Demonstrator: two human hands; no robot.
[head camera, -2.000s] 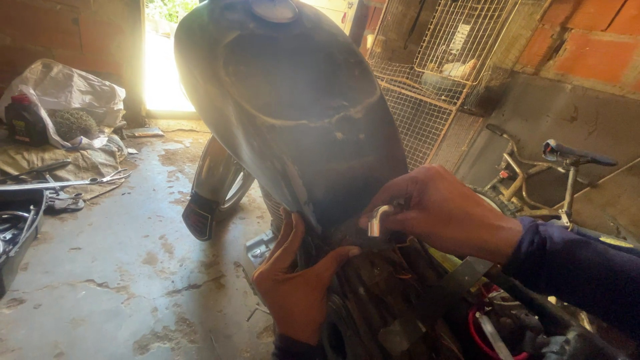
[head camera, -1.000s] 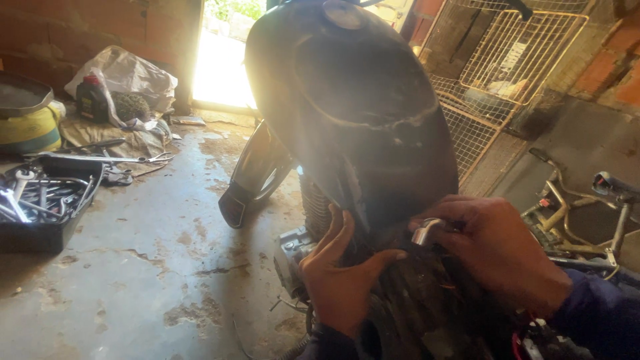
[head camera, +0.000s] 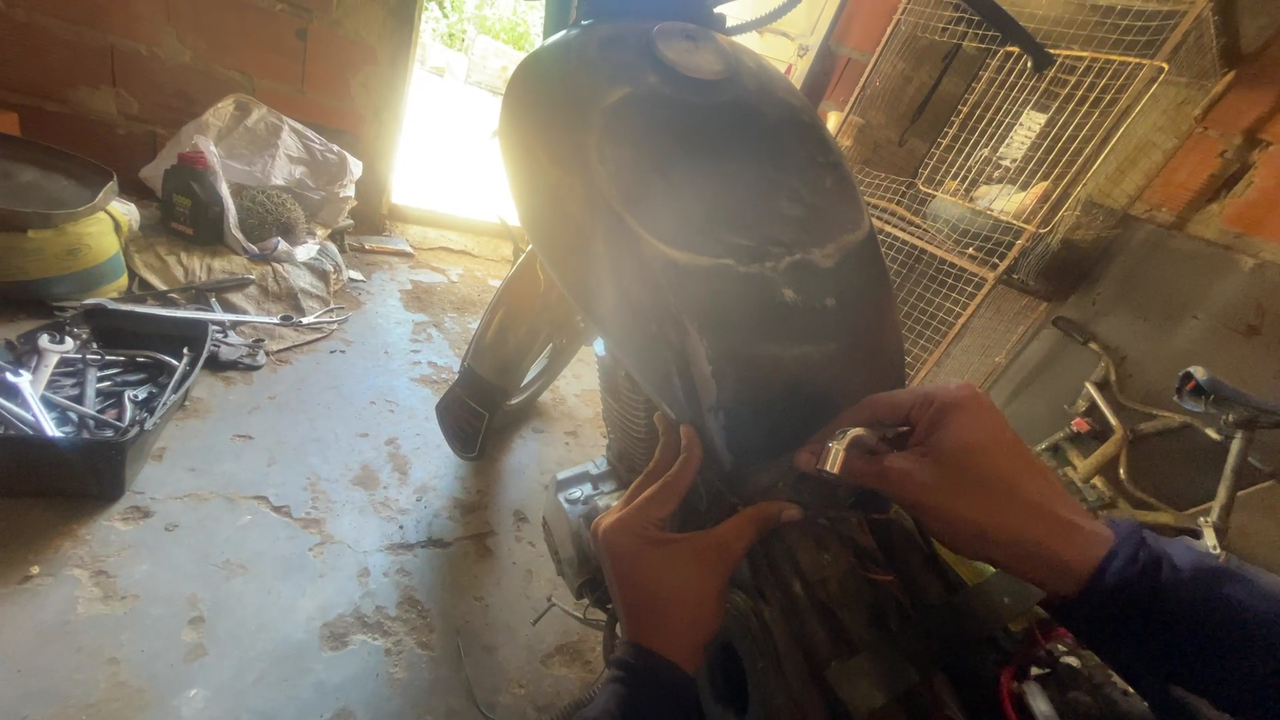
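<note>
A dark motorcycle fuel tank (head camera: 740, 230) with a round cap (head camera: 692, 50) fills the middle of the view. At its rear lower edge, my left hand (head camera: 675, 545) rests with thumb and fingers spread around the tank's corner; whether it grips anything is hard to see. My right hand (head camera: 950, 470) holds a shiny angled metal socket wrench (head camera: 843, 452) close behind the tank, its end pointing down and left. The dark motorcycle frame (head camera: 850, 600) with wiring lies below both hands. Part of the engine (head camera: 583, 515) shows left of my left hand.
A black bin of wrenches (head camera: 110, 465) stands on the worn floor (head camera: 330, 560) at left, near an oil bottle (head camera: 193, 200) and a plastic bag (head camera: 280, 150). The front fender (head camera: 510, 350) extends beyond the tank. A wire cage (head camera: 1010, 150) and a bicycle (head camera: 1130, 440) are at right.
The view has shifted left, bringing more of the wrench bin into sight. Both hands stay at the tank's rear edge, and the wrench remains in my right hand.
</note>
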